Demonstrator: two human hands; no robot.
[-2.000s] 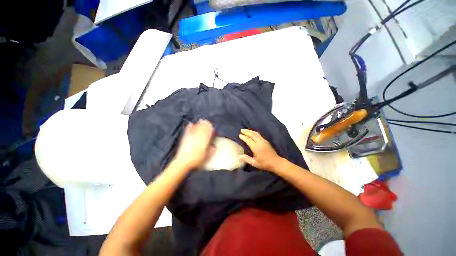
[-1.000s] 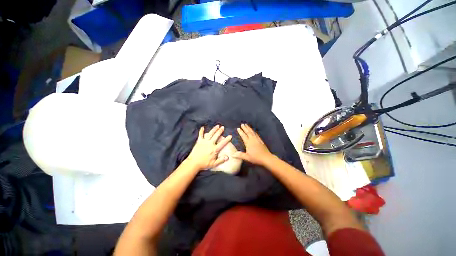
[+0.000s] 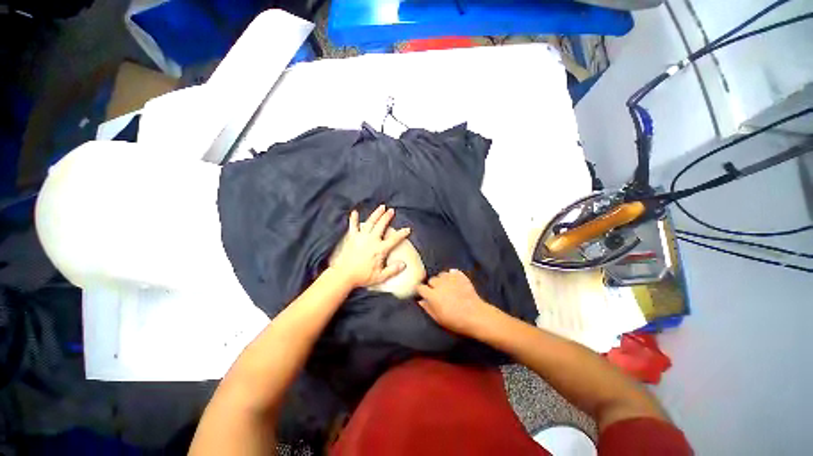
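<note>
The black garment (image 3: pixel 303 187) lies spread on the white table, its near part hanging over the edge against my body. A beige pad (image 3: pixel 408 267) shows through an opening in the cloth. My left hand (image 3: pixel 367 249) lies flat, fingers spread, on the pad and the opening's left side. My right hand (image 3: pixel 450 301) is at the pad's right edge with its fingers curled and pinching the black cloth. A thin drawcord (image 3: pixel 390 116) sticks out from the garment's far edge.
A steam iron (image 3: pixel 593 230) rests on a metal iron rest (image 3: pixel 644 267) at the right, with hose and cables above. A rounded white buck (image 3: pixel 98 214) and a narrow sleeve board (image 3: pixel 258 76) stand left. A blue bin (image 3: pixel 481 20) is beyond the far edge. Red cloth (image 3: pixel 639 356) hangs lower right.
My right hand has moved down toward me along the pad, and its spread fingers have closed on the cloth. My left hand stays on the pad. The view has shifted slightly.
</note>
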